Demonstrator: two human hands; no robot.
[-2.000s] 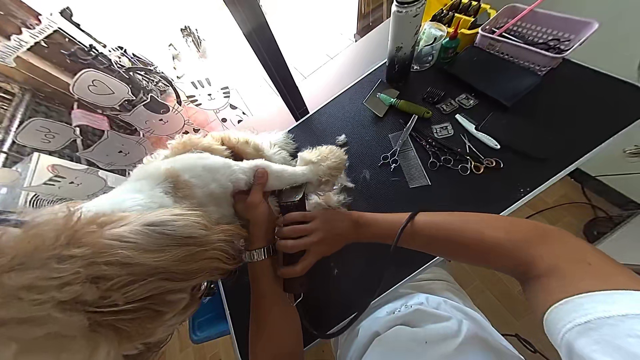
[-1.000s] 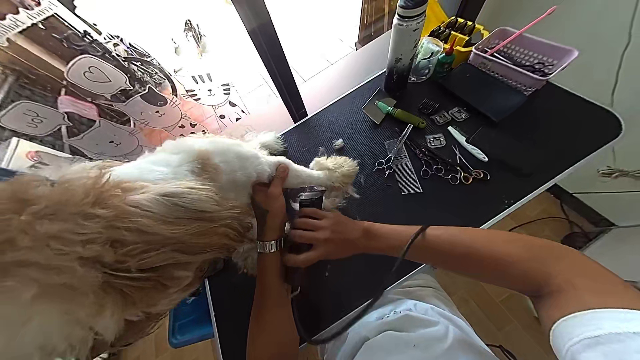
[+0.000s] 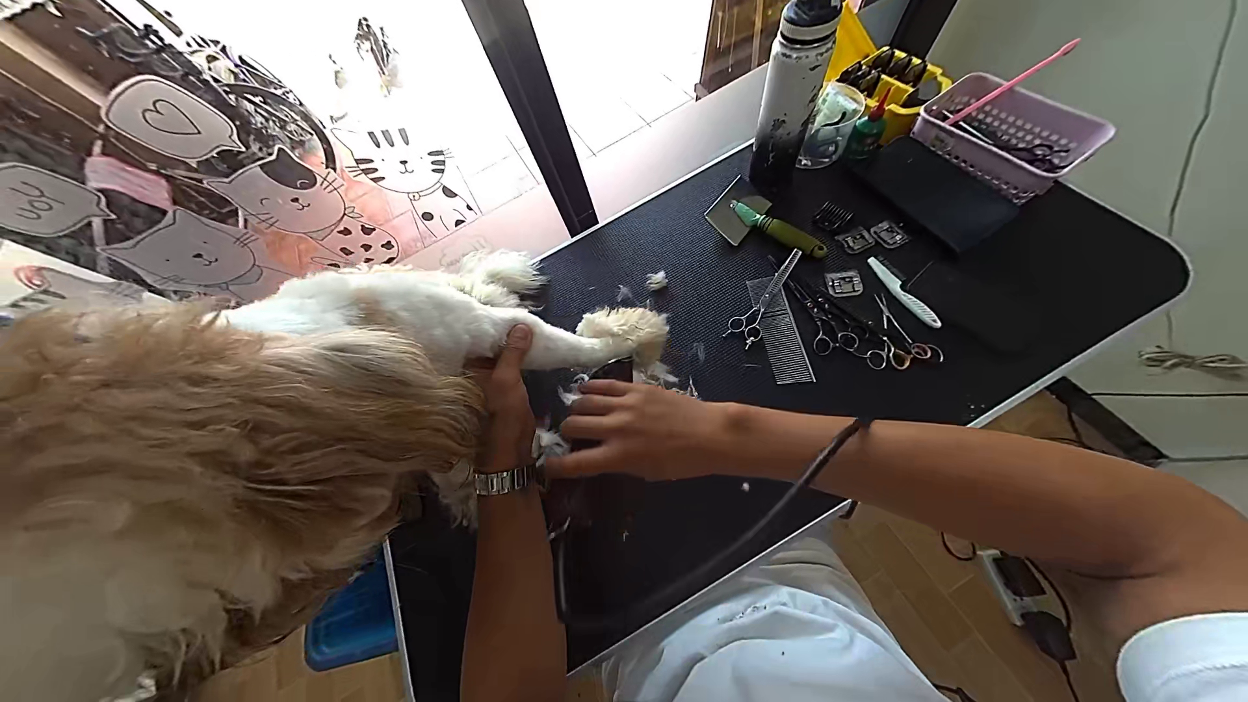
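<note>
A long-haired tan and white dog [image 3: 244, 419] stands on the black grooming table, its hindquarters clipped short and white. My left hand [image 3: 505, 400], with a metal watch at the wrist, grips the upper part of the dog's hind leg [image 3: 561, 348], thumb on top. My right hand [image 3: 634, 429] is closed around dark electric clippers [image 3: 616, 370], mostly hidden by the fingers, with the head just below the lower leg. A fluffy uncut paw [image 3: 634, 331] lies beyond it. The clippers' black cord [image 3: 829, 453] passes over my right forearm. Loose fur [image 3: 551, 444] lies between my hands.
Right of the paw lie a steel comb [image 3: 788, 341], thinning scissors [image 3: 765, 302], several other scissors [image 3: 858, 331], a slicker brush [image 3: 780, 232], clipper blades [image 3: 844, 284] and a white-handled tool [image 3: 905, 292]. Behind stand a bottle [image 3: 790, 97] and a purple basket [image 3: 1063, 107]. A window borders the table's far side.
My right hand and the clippers have shifted slightly along the hind leg. My left hand keeps its hold on the leg.
</note>
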